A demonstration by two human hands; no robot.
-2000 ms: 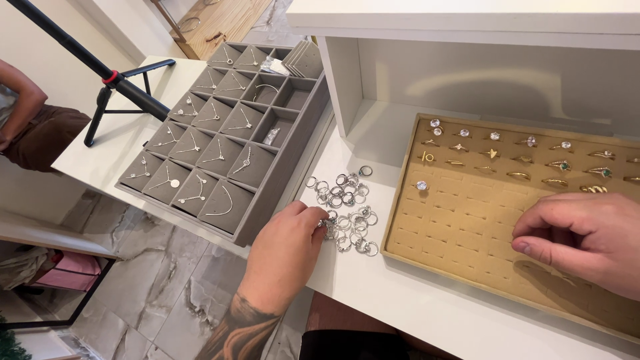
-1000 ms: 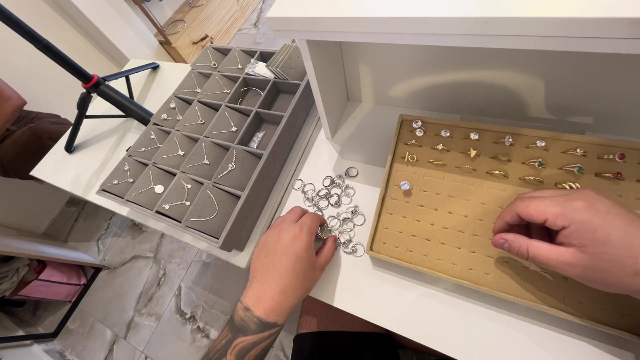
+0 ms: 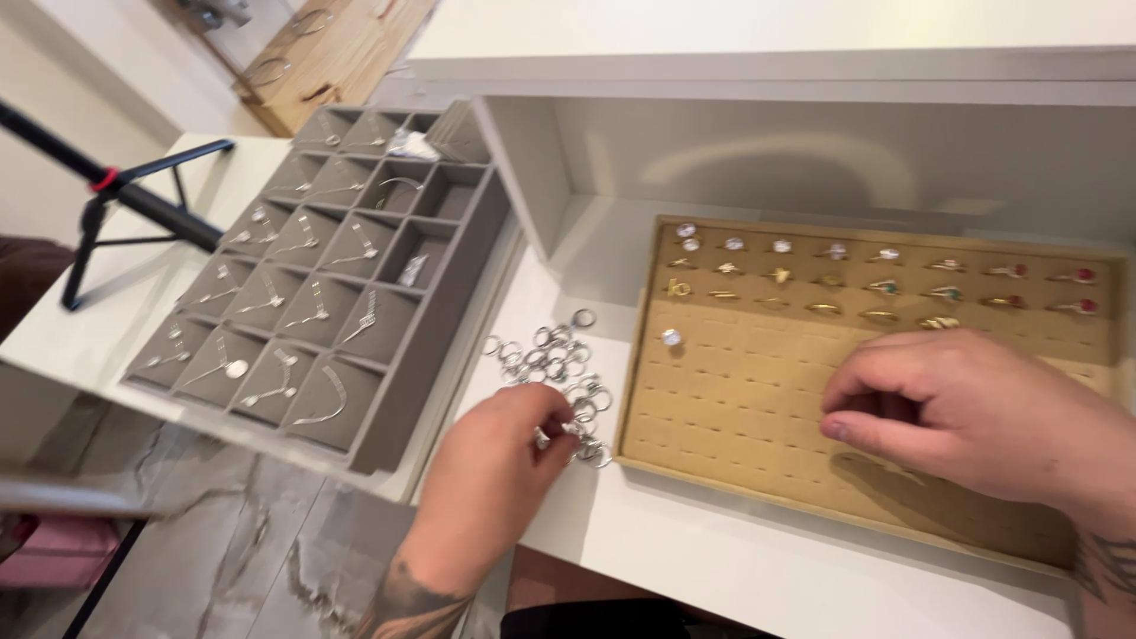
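Note:
A loose pile of silver-coloured rings [image 3: 555, 355] lies on the white surface. My left hand [image 3: 497, 479] is at the pile's near edge, its thumb and forefinger closed around a silver-coloured ring. To the right is a tan ring display tray [image 3: 737, 390] with slots. Gold-coloured rings [image 3: 824, 308], some with clear, green or red stones, stand in its far rows. One ring with a large clear stone [image 3: 672, 338] stands alone below them at the left. Over the tray's middle hovers my right hand [image 3: 958, 417], fingers curled; whether something is between them cannot be seen.
A grey compartment tray [image 3: 417, 346] of necklaces on pads stands at left. Behind it are a black tripod leg [image 3: 169, 213] and a wooden board [image 3: 346, 53]. A white shelf [image 3: 754, 71] overhangs the ring tray's far side. Marble-patterned floor [image 3: 275, 550] shows below.
The left hand stays at the ring pile, its fingertips shifting slightly among the rings. The right hand remains over the tan tray.

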